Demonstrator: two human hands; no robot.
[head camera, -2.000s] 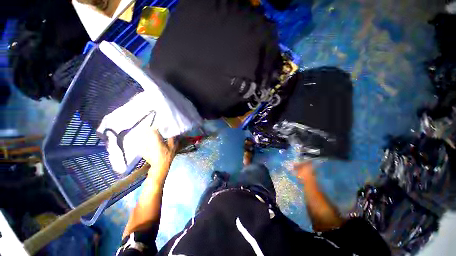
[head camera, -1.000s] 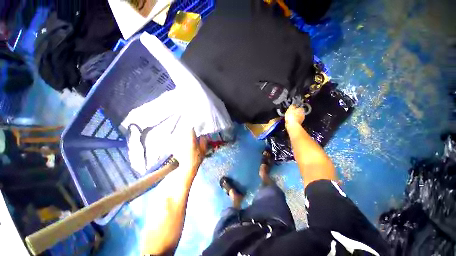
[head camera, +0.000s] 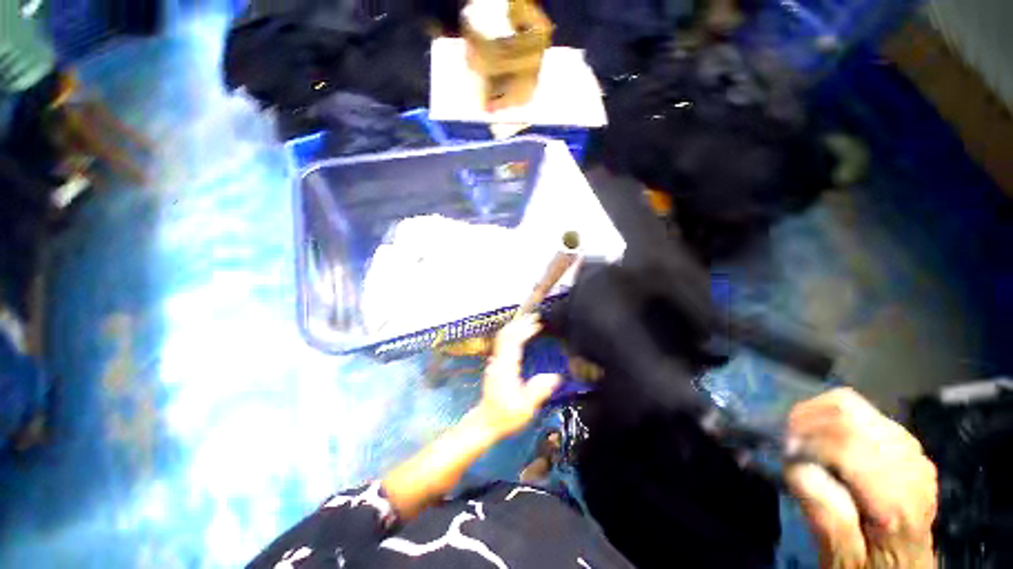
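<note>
A black garment (head camera: 678, 445), blurred by motion, hangs right of centre in front of me. My right hand (head camera: 861, 478), large at the lower right, is closed on its top end; a dark hanger part seems to show at the fingers, too blurred to be sure. My left hand (head camera: 513, 383) is at the near side of the crate, thumb spread, fingertips at the lower visible part of the tan pole (head camera: 550, 278). The pole's hollow end points up by the crate's right corner.
A grey-blue crate (head camera: 302, 256) holds white cloth (head camera: 444, 272), with more draped over its right edge. Behind it, a brown box (head camera: 511, 50) sits on a white board (head camera: 455, 95). Dark garment heaps (head camera: 722, 156) lie behind and to the right. A person's arm (head camera: 106, 133) shows at upper left.
My right hand has moved right and nearer from the dark pile, now with a black garment. The view has turned, so the crate sits more central. My left hand remains near the pole.
</note>
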